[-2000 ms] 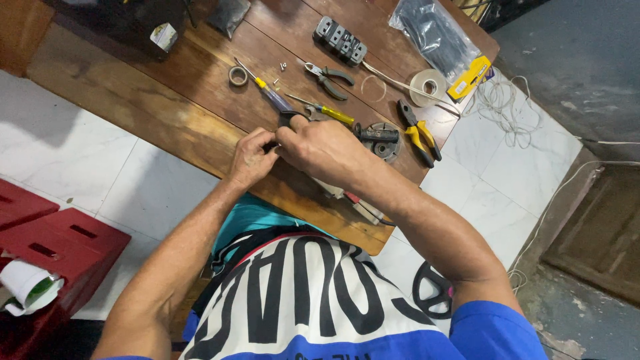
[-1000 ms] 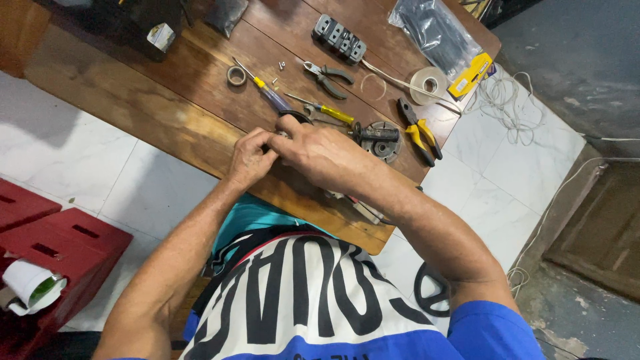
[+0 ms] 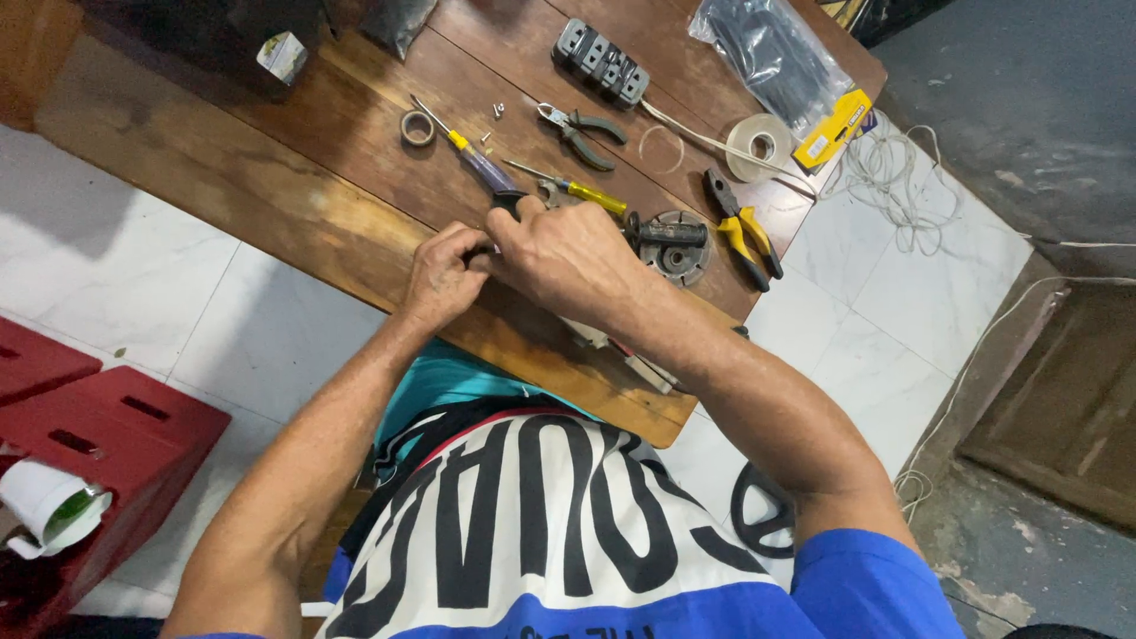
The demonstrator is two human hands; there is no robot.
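My left hand (image 3: 446,273) and my right hand (image 3: 561,253) meet over the front edge of the wooden table. Their fingers close around something small that they mostly hide; what it is cannot be told. Just beyond the fingers lies a screwdriver with a purple handle (image 3: 486,169), a dark round piece at its handle end. A yellow-handled screwdriver (image 3: 596,197) lies beyond my right hand, near a wrench partly hidden by it. To the right are a black side handle (image 3: 673,234) and a slotted metal disc (image 3: 688,266). Under my right forearm, a pale tool with red parts (image 3: 626,351) shows in part.
Diagonal cutters (image 3: 581,135), yellow-black combination pliers (image 3: 744,231), a tape roll (image 3: 760,147), a smaller roll (image 3: 417,129) and small screws (image 3: 498,110) lie on the table. Farther back are a power strip (image 3: 600,64) and a plastic bag of dark strips (image 3: 777,67). Red stools (image 3: 169,422) stand lower left.
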